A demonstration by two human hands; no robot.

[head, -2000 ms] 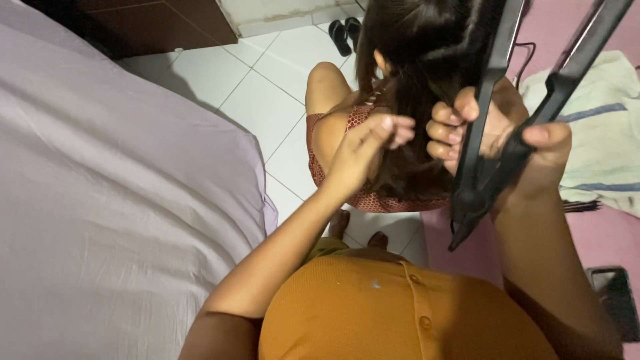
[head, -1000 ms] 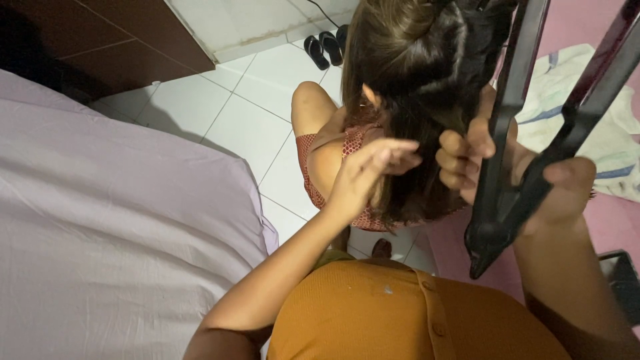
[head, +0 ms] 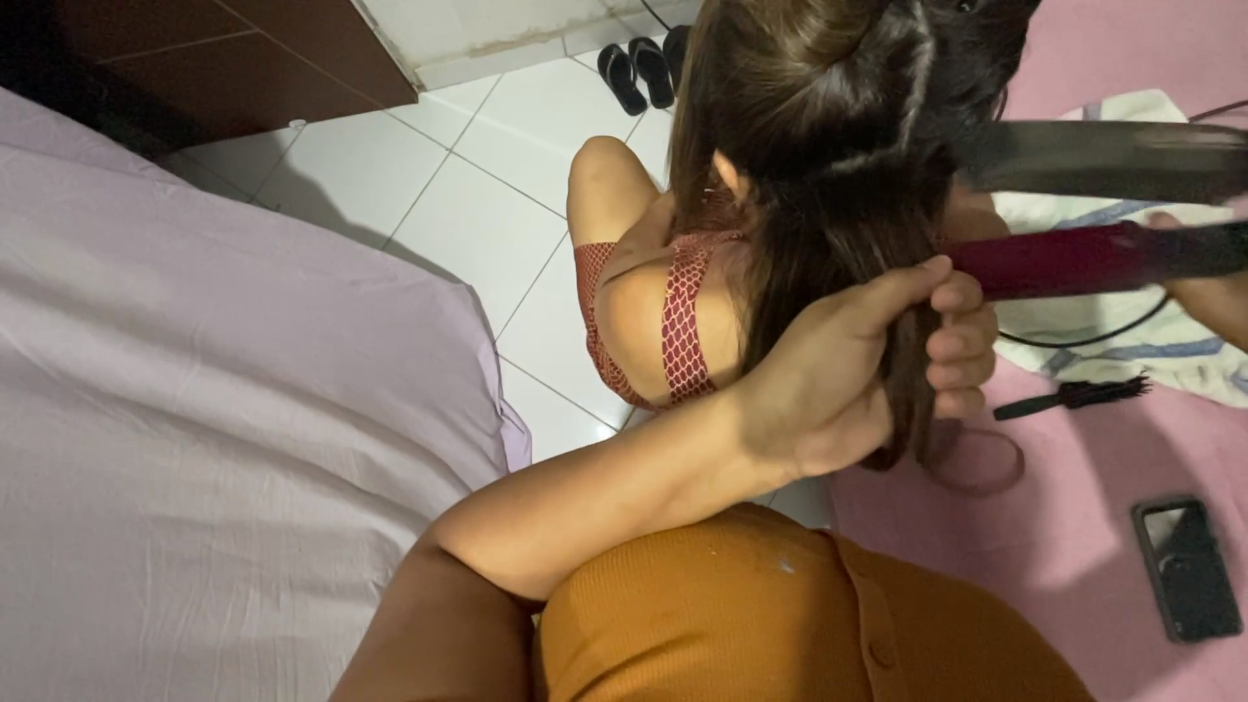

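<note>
A person with long dark hair [head: 829,244], partly pinned up and parted, sits low in front of me, back toward me. My left hand [head: 868,366] is closed around a lock of that hair at the person's back. At the right edge, my right hand [head: 1209,292], mostly out of view, holds a hair straightener [head: 1063,261] by its handle. Its two arms stand apart, one with a dark red inner side, their tips close to the hair just right of my left hand. Motion blurs the upper arm.
A pink cloth surface [head: 1063,575] at the right bears a white towel [head: 1199,356], a black brush [head: 1082,395], a brown loop [head: 1019,468] and a phone [head: 1185,570]. A lilac sheet [head: 224,409] covers the left. Black flip-flops [head: 639,73] lie on white floor tiles near the wall.
My left hand, with fingers loosely apart before, has closed on a lock of hair. My right hand has moved right, and the straightener has turned from upright to sideways, tips toward the hair.
</note>
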